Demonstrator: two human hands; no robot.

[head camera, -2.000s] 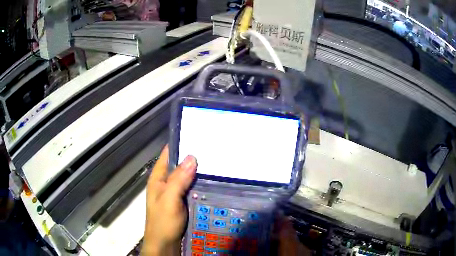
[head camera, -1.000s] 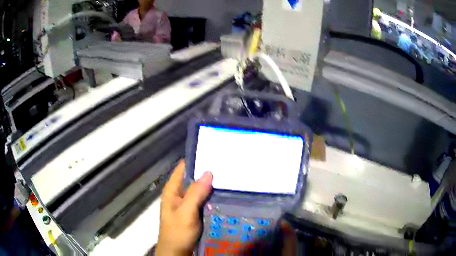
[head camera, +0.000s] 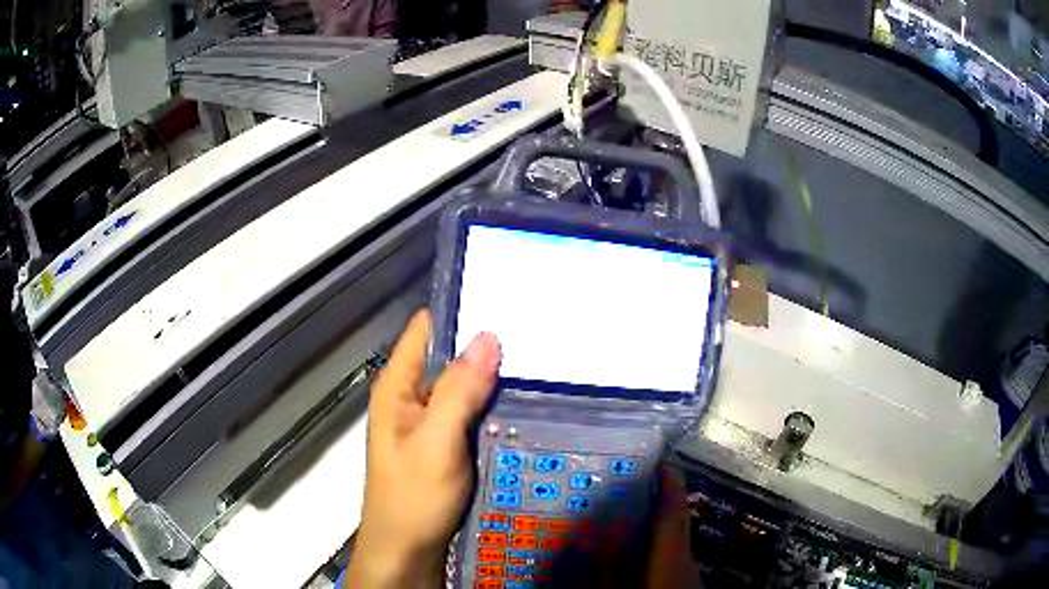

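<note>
A grey teach pendant [head camera: 584, 311] with a top loop handle, a bright white screen and blue and orange-red keys is held upright in front of me. My left hand [head camera: 423, 449] is bare and grips its left side, thumb over the screen's lower left corner. My right hand [head camera: 670, 532] is dark and mostly hidden at the pendant's lower right edge; its fingers cannot be made out. A green circuit board [head camera: 845, 564] crowded with parts shows in part at the bottom right.
White-grey machine beams [head camera: 288, 207] run diagonally at left. A hose [head camera: 673, 104] hangs behind the pendant. A knobbed post [head camera: 794, 435] and brown cardboard piece [head camera: 750, 295] are at right. Control buttons [head camera: 104, 463] sit lower left. A person in pink [head camera: 354, 16] is partly visible behind.
Since one second ago the pendant and my left hand have risen in view, and the person behind is more cut off by the top edge. The left hand keeps its grip.
</note>
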